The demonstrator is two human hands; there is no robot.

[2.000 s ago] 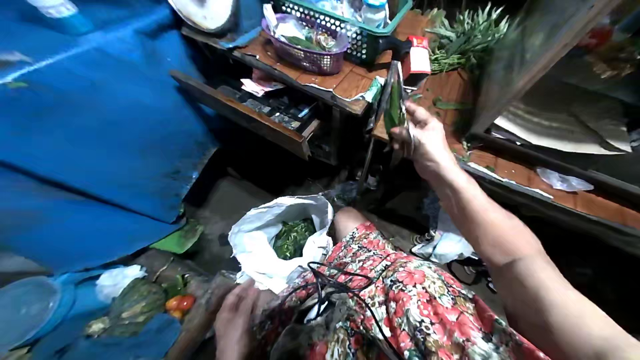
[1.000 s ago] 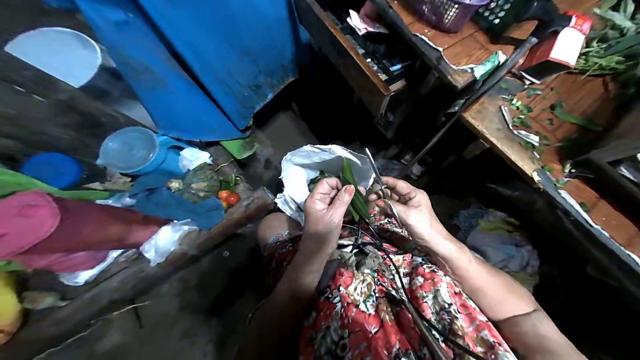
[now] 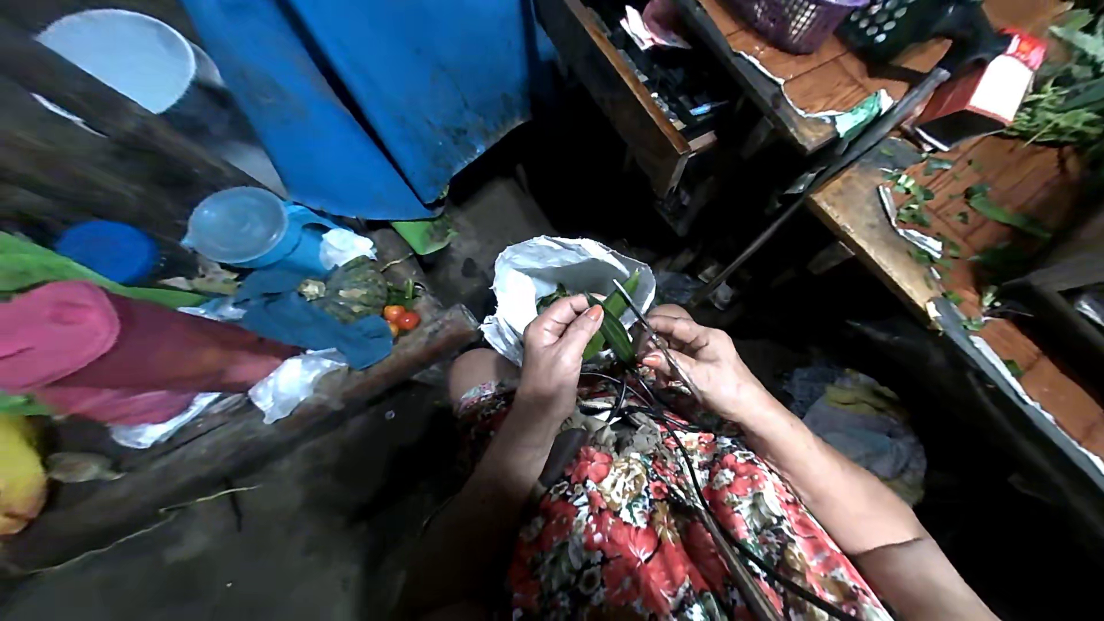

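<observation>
My left hand [image 3: 556, 349] pinches long green leaves [image 3: 614, 326] between thumb and fingers, above my lap. Close beside it on the right, my right hand [image 3: 703, 358] has its fingers closed on a thin, long stem or blade [image 3: 653, 332], whose tip crosses the leaves; its exact kind cannot be told. Just beyond both hands stands an open white plastic sack [image 3: 569, 254] with some greens inside, partly hidden by my left hand. Black cords [image 3: 690, 466] lie over the red floral cloth [image 3: 621, 535] on my lap.
Left of the sack, a wooden beam [image 3: 414, 345] runs past a green squash [image 3: 349, 289], red tomatoes [image 3: 404, 319] and a blue pail [image 3: 297, 246]. A blue tarp [image 3: 388, 103] hangs ahead. A wooden table [image 3: 849, 211] with leaf scraps and a red-white box [image 3: 979, 95] stands right.
My right hand was over the table edge two seconds ago, holding leaves; it has come down beside my left hand, over my lap. The view has swung right.
</observation>
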